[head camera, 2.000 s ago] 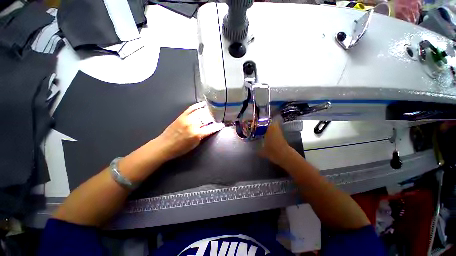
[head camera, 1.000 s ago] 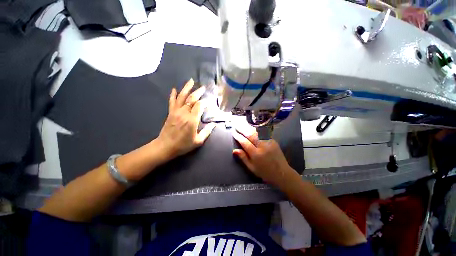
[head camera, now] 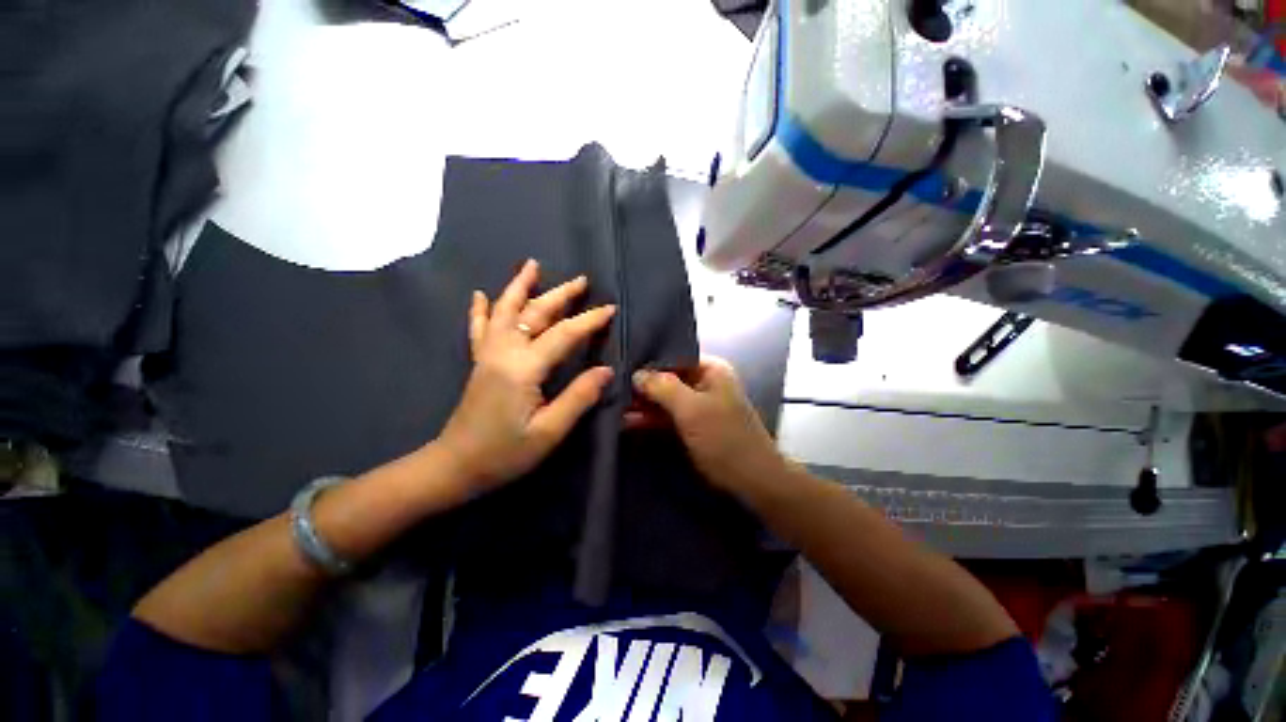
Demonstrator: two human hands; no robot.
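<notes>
The dark grey garment panel (head camera: 325, 332) lies left of the machine head, its near part hanging over the table's front edge. A narrow lipped line, maybe a welt strip (head camera: 604, 494), runs down it. My left hand (head camera: 522, 374) lies on the panel with fingers spread, fingertips beside the line. My right hand (head camera: 712, 416) grips the panel at the line, thumb on top and fingers underneath. The sewing machine head (head camera: 846, 155) is right of the panel; its needle is not clearly seen.
Dark cut pieces (head camera: 85, 198) are stacked at the left. A slim black tool (head camera: 993, 343) lies on the bed. A measuring tape strip (head camera: 959, 511) runs along the front edge. A hanging lever (head camera: 1145, 488) is at right, red baskets (head camera: 1128, 642) below.
The panel has come out from under the machine head, toward me. The machine appears farther right in view. My right hand has gone from lying near the needle to gripping the panel's fold.
</notes>
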